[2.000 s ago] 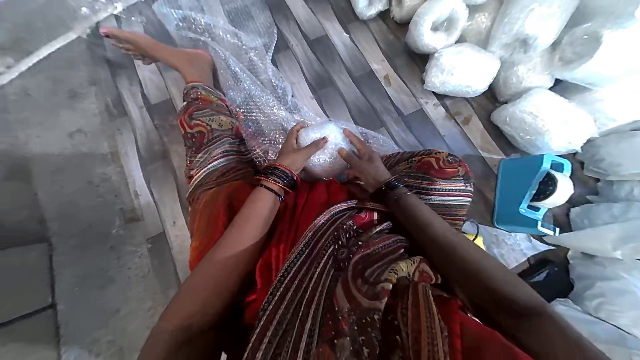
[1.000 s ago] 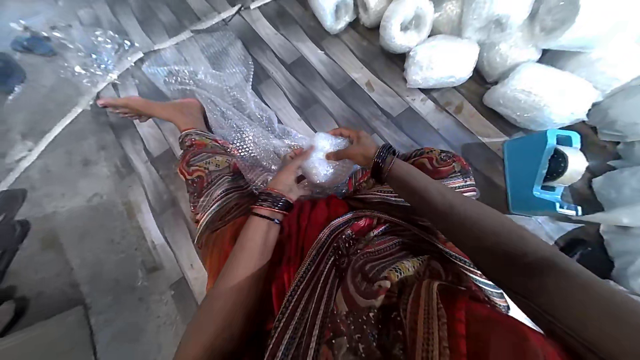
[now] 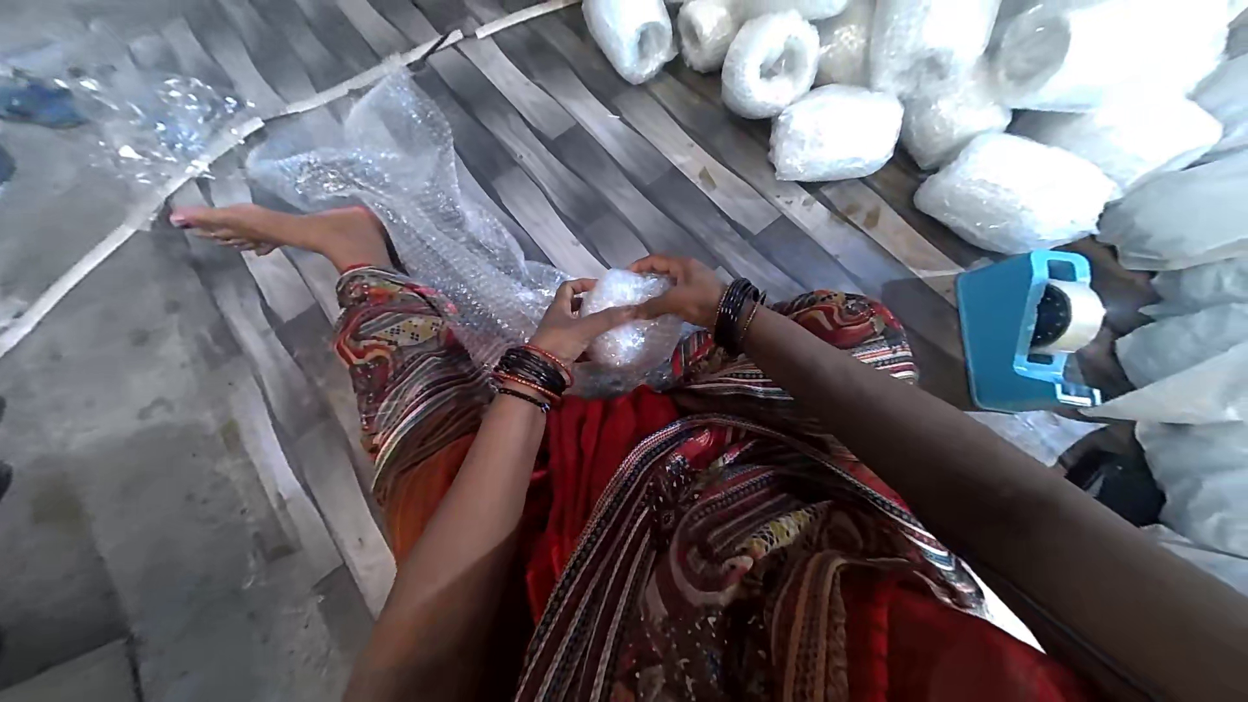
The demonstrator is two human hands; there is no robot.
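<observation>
Both of my hands hold a small bundle of bubble wrap (image 3: 624,336) above my lap. My left hand (image 3: 570,327) grips its left side, with the thumb stretched across the front. On the upper right side, my right hand (image 3: 682,290) holds it between thumb and fingers. The object inside the wrap cannot be made out. From the bundle a long loose sheet of bubble wrap (image 3: 429,234) trails over the floor to the upper left, beside my bare foot. Dark bangles circle both wrists.
Several wrapped bundles (image 3: 837,134) lie at the upper right. A blue tape dispenser (image 3: 999,331) with a white roll stands right of my knee, beside pale packets (image 3: 1189,341). Crumpled clear plastic (image 3: 166,122) lies at the upper left, by a white strip (image 3: 88,268) on the floor.
Two seconds ago my hands were apart on opposite sides of the bundle; now they are closer together, with the left thumb reaching across it. The view has shifted somewhat.
</observation>
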